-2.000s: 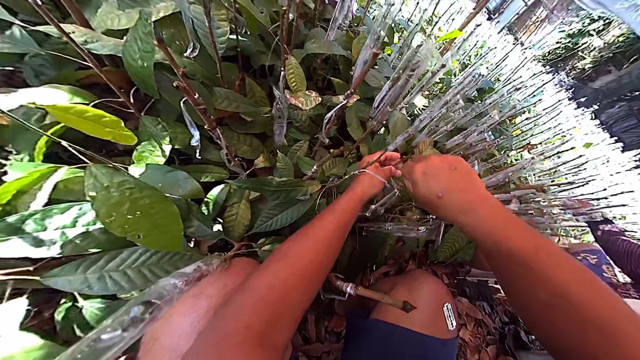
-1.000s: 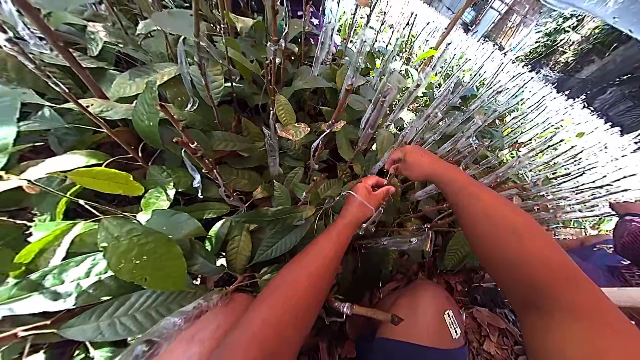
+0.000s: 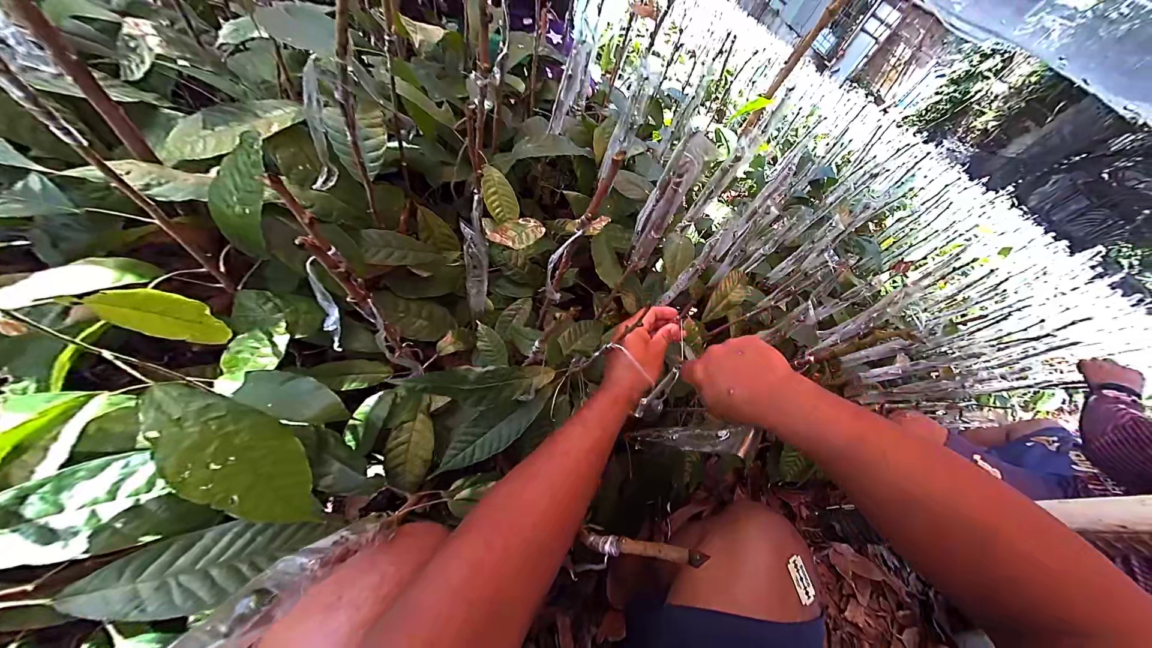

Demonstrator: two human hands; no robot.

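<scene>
My left hand [image 3: 641,353] has its fingers bent around a thin pale strand [image 3: 635,364] at the base of a plastic-wrapped stem [image 3: 688,279]; a loop of the strand crosses the wrist. Just right of it my right hand [image 3: 738,380] is closed in a fist, its fingertips turned toward the left hand and hidden. A clear plastic wrap [image 3: 697,438] lies below both hands. Nearer me a cut stick [image 3: 652,549] with a wrapped end lies between my knees. A razor blade [image 3: 800,580] rests flat on my right knee.
Leafy seedlings [image 3: 432,342] crowd the left side. Many plastic-wrapped stems [image 3: 909,297] stand in dense rows to the right. Another person [image 3: 1035,454] sits at the far right, beside a pale wooden pole [image 3: 1102,514]. Dry leaves [image 3: 868,585] cover the ground below.
My right hand has drawn away from the left, come near its fingertips again and closed. Both hands remain around the same stem base. More of the person at the right shows.
</scene>
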